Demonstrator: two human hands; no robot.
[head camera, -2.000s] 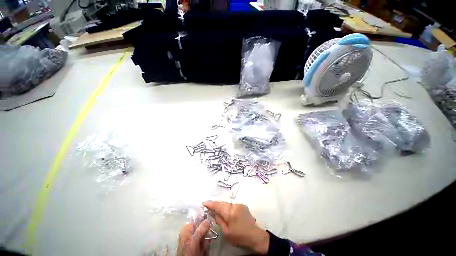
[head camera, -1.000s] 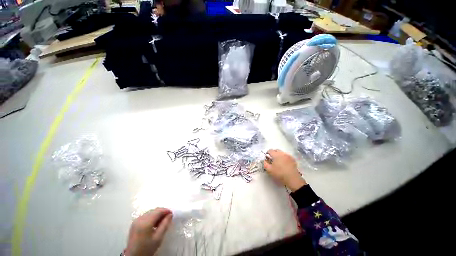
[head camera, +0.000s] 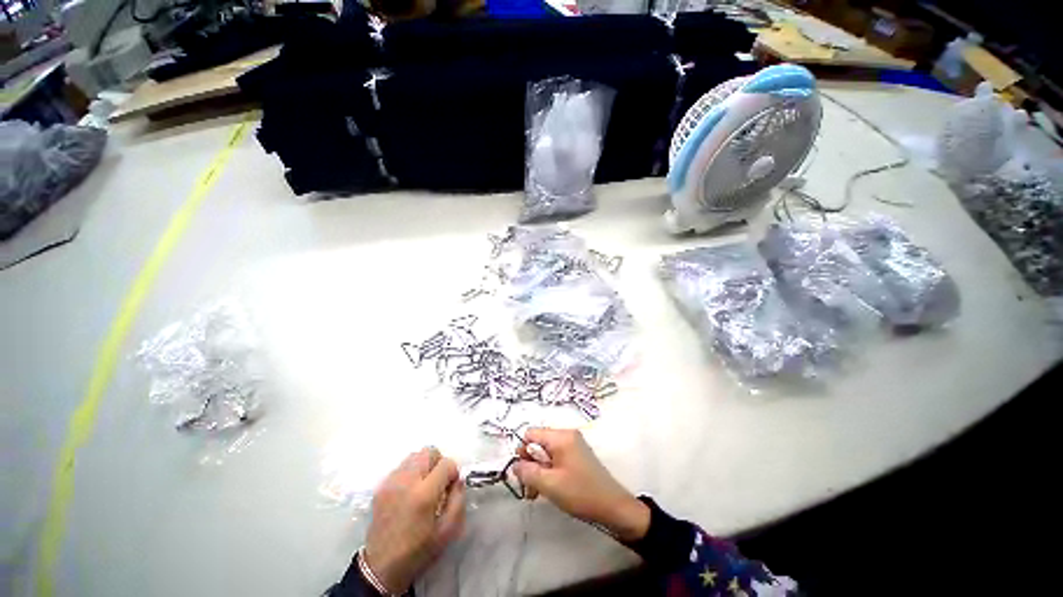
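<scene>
My right hand (head camera: 568, 476) holds a dark metal hook (head camera: 499, 476) by its triangular loop, low in the middle of the view. My left hand (head camera: 410, 513) is closed at the fingertips just left of the hook's other end. A thin clear poly bag (head camera: 350, 472) lies by my left hand; whether the fingers grip it is hard to tell in the glare. A loose pile of metal hooks (head camera: 495, 376) lies beyond my hands. A large open clear bag of hardware (head camera: 565, 301) lies against the pile.
A clear heap with some metal (head camera: 210, 373) lies at left, near yellow tape (head camera: 146, 280). Full hardware bags (head camera: 758, 313) lie at right, below a white-and-blue fan (head camera: 746, 149). A whitish upright poly bag (head camera: 565, 152) leans on a black fabric stack (head camera: 466, 117).
My right hand has come back from the pile's right side, towards me, with a metal hook. My left hand has moved right and now meets it. The view has shifted slightly.
</scene>
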